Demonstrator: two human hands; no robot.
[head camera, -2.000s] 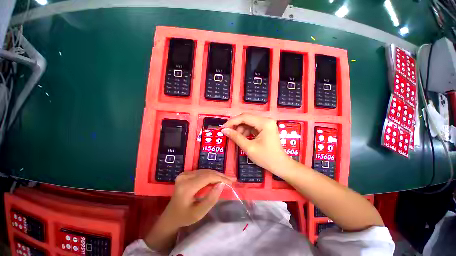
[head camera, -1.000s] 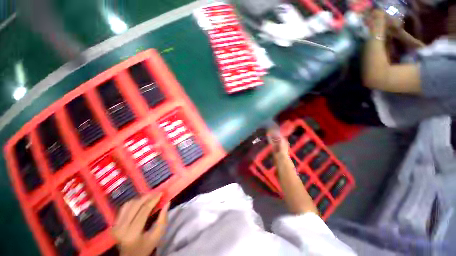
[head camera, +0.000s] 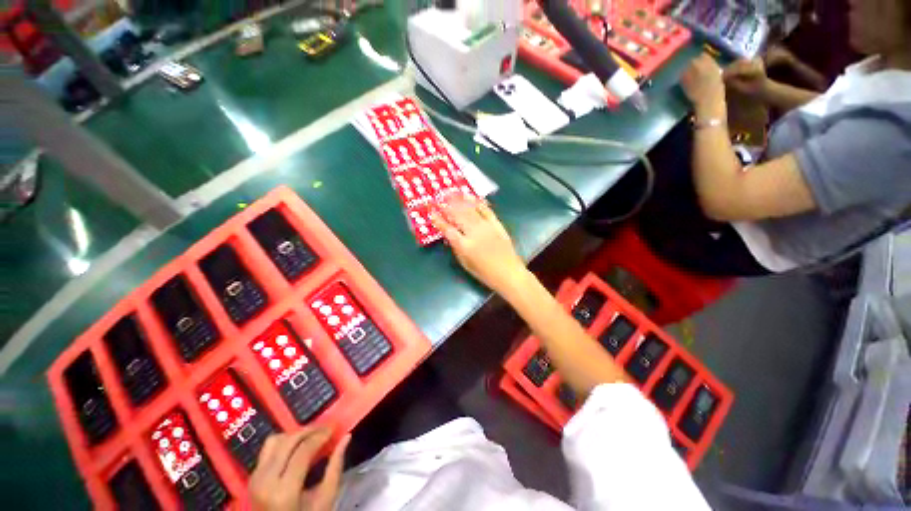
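The orange-red foam tray (head camera: 400, 344) lies on the green bench at left, with black keypad phones in two rows. Several near-row phones, such as this keypad phone (head camera: 352, 327), have red screen films; the far-row phones show dark screens. My left hand (head camera: 295, 469) rests at the tray's near edge, fingers spread; I see nothing held in it. My right hand (head camera: 471, 238) reaches out and its fingers touch the near end of the stack of film sheets (head camera: 412, 158). Whether it grips a sheet cannot be told.
Stacked trays of unlabelled phones (head camera: 639, 334) stand low at right. A white machine (head camera: 461, 55), cables and a white smartphone (head camera: 531, 104) lie beyond the films. Another person (head camera: 789, 170) works at upper right, near a red tray. A metal post (head camera: 100, 165) stands at upper left.
The view has turned right. My right hand has moved from the phones, past the space near the low trays, to the film stack. My left hand stays at the tray's near edge since the last frame.
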